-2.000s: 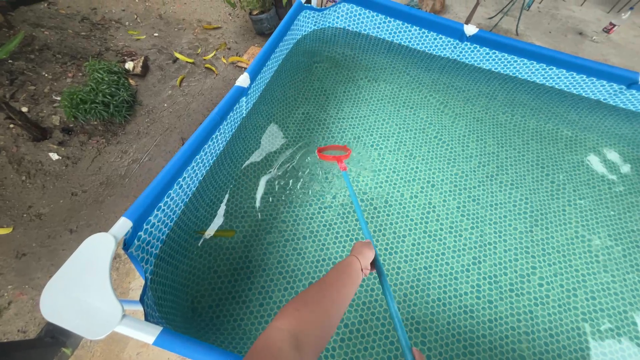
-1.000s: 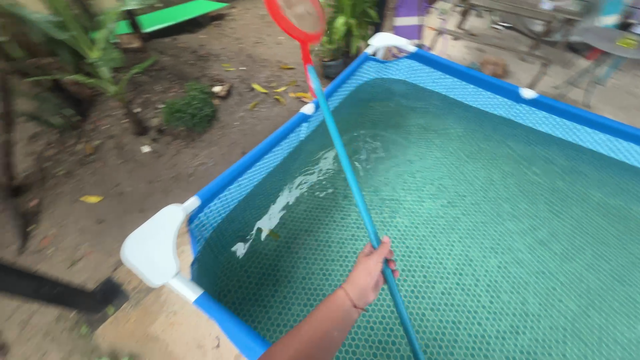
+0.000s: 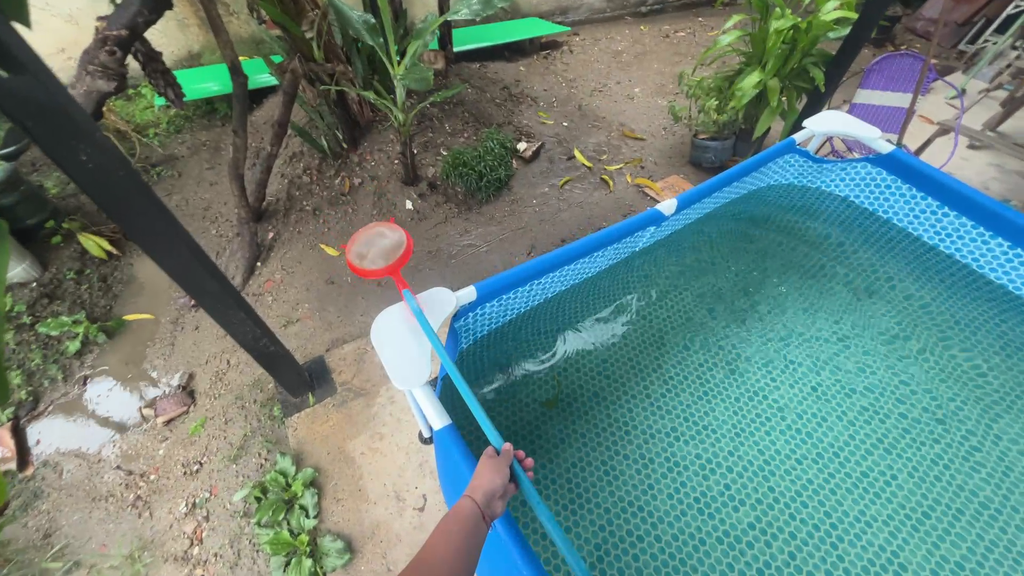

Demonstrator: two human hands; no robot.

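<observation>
My left hand (image 3: 494, 480) is closed around a blue pole (image 3: 456, 372) that slants from the bottom edge up to the left. At the pole's far end is a small round mesh strainer with a red plastic rim (image 3: 379, 250), held over the muddy ground outside the pool. The pole passes over the white corner cap (image 3: 406, 340) of the frame pool; whether they touch I cannot tell. Water (image 3: 744, 384) in the pool shows the blue-green patterned liner through it. My right hand is out of view.
The pool's blue top rail (image 3: 576, 246) runs to a far white corner cap (image 3: 840, 126). A black post (image 3: 184, 264) slants at left. Potted plants (image 3: 732, 96), yellow leaves (image 3: 582, 158) and a purple chair (image 3: 884, 96) lie beyond; a puddle (image 3: 80, 424) is at left.
The strainer was at the water, then was raised above the rail, and now hangs over the ground left of the pool. The view has swung left.
</observation>
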